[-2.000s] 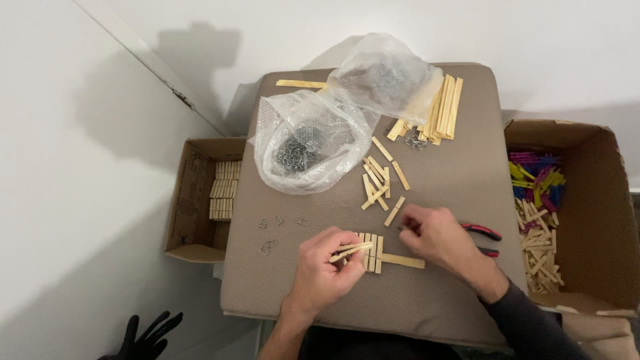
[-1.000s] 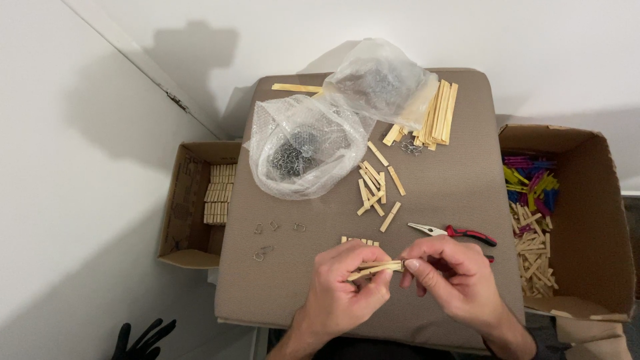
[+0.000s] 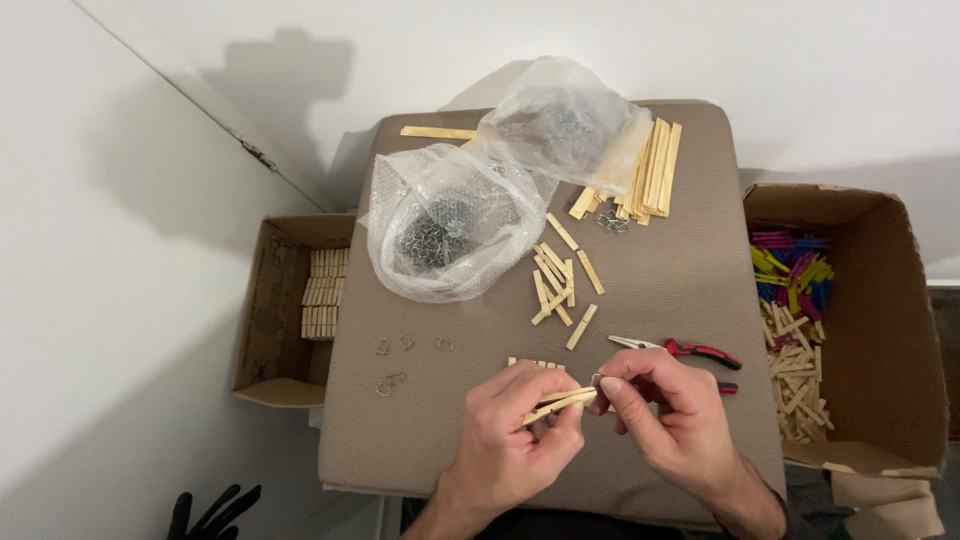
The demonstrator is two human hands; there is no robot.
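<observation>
My left hand point(image 3: 517, 435) pinches two wooden clothespin halves point(image 3: 559, 403) together, their tips pointing right. Between the thumb and fingers of my right hand point(image 3: 660, 420) is a small metal clothespin spring point(image 3: 597, 379), touching or very near the ends of the halves. Behind my hands, a row of wooden clothespins point(image 3: 537, 364) lies partly hidden on the brown padded surface point(image 3: 420, 442). Needle-nose pliers point(image 3: 701, 351) with red and black handles lie just beyond my right hand. Several loose springs point(image 3: 445, 344) are spread to the left, and loose wooden halves point(image 3: 553, 274) lie in a pile farther back.
A bubble-wrap bag point(image 3: 457, 277) of springs and another plastic bag point(image 3: 570, 127) stand at the back, beside wooden strips point(image 3: 660, 169). A cardboard box point(image 3: 270, 300) of stacked clothespins is left; another box point(image 3: 885, 330) with coloured and wooden clothespins is right. A black glove point(image 3: 214, 514) shows lower left.
Two seconds ago my hands were apart, with the wooden halves in my left hand over the row. They have come together, and the spring now shows in my right fingers at the tips of the halves.
</observation>
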